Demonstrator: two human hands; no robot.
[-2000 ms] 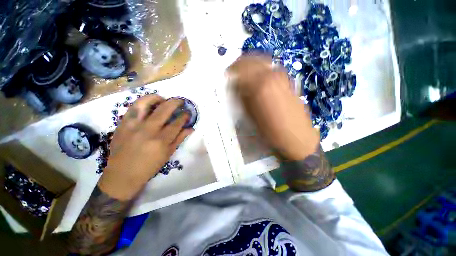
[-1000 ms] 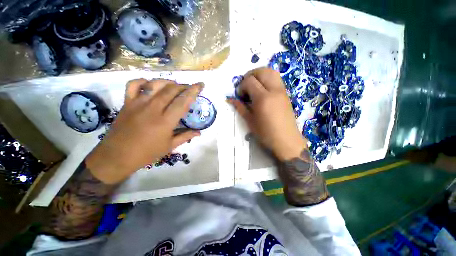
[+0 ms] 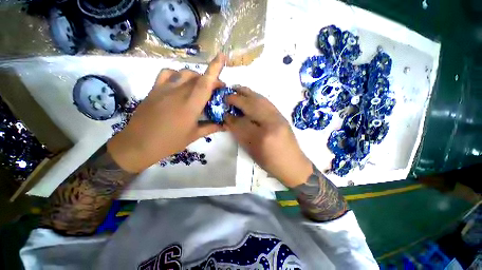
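My left hand (image 3: pixel 172 113) holds a round housing, now mostly hidden by the fingers and by a blue circuit board (image 3: pixel 218 105) over its face. My right hand (image 3: pixel 261 134) has its fingertips on the board's right edge. Both hands meet at the middle of the white mats. Small dark shiny caps (image 3: pixel 185 157) lie loose beside and below my left hand. More blue boards with white wires (image 3: pixel 346 100) lie in a pile on the right mat.
A pale-faced housing (image 3: pixel 97 97) lies on the left mat. More housings (image 3: pixel 173 22) sit in clear plastic on brown cardboard at upper left. An open carton (image 3: pixel 39 153) of small parts is at the left edge. A small dark piece (image 3: pixel 287 59) lies near the mat seam.
My right hand has moved left to the housing in my left hand. A blue board now covers the pale face seen there before. The view has shifted.
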